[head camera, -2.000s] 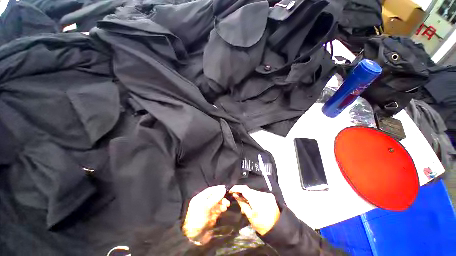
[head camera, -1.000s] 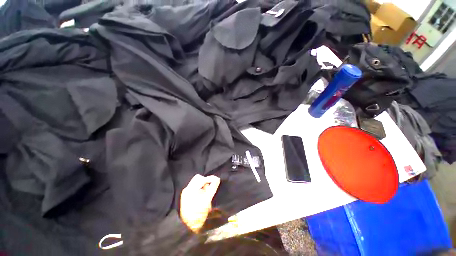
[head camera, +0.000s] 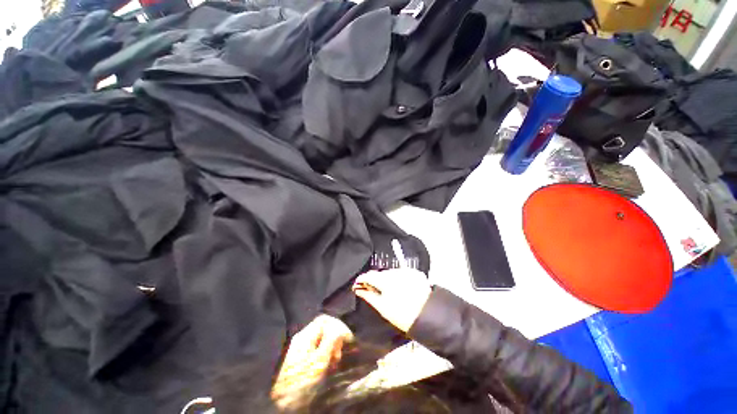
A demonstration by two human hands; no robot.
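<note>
Black jackets (head camera: 234, 202) lie heaped over the table. A dark garment edge with a pale-printed label (head camera: 388, 260) and a thin white strip (head camera: 397, 251) lies at the centre. My right hand (head camera: 396, 295) is just below the label, fingertips bent together over the dark cloth; what they hold, if anything, cannot be made out. My left hand (head camera: 309, 356) is lower and to the left, apart from the right, over dark cloth. Hair covers part of it, and its grip cannot be told. A white loop (head camera: 198, 406) shows at the bottom edge.
On the white tabletop (head camera: 517, 311) are a smartphone (head camera: 486, 250), a red disc (head camera: 598, 247), a blue cylinder (head camera: 541, 124) and clear plastic (head camera: 567, 158). A black bag (head camera: 602, 97) lies behind. A blue crate or bin (head camera: 679, 340) is at lower right, a cardboard box (head camera: 630, 14) at the back.
My right hand, with its dark sleeve, has come up from the bottom of the view to the garment edge by the label. My left hand has moved lower. The camera view has shifted slightly.
</note>
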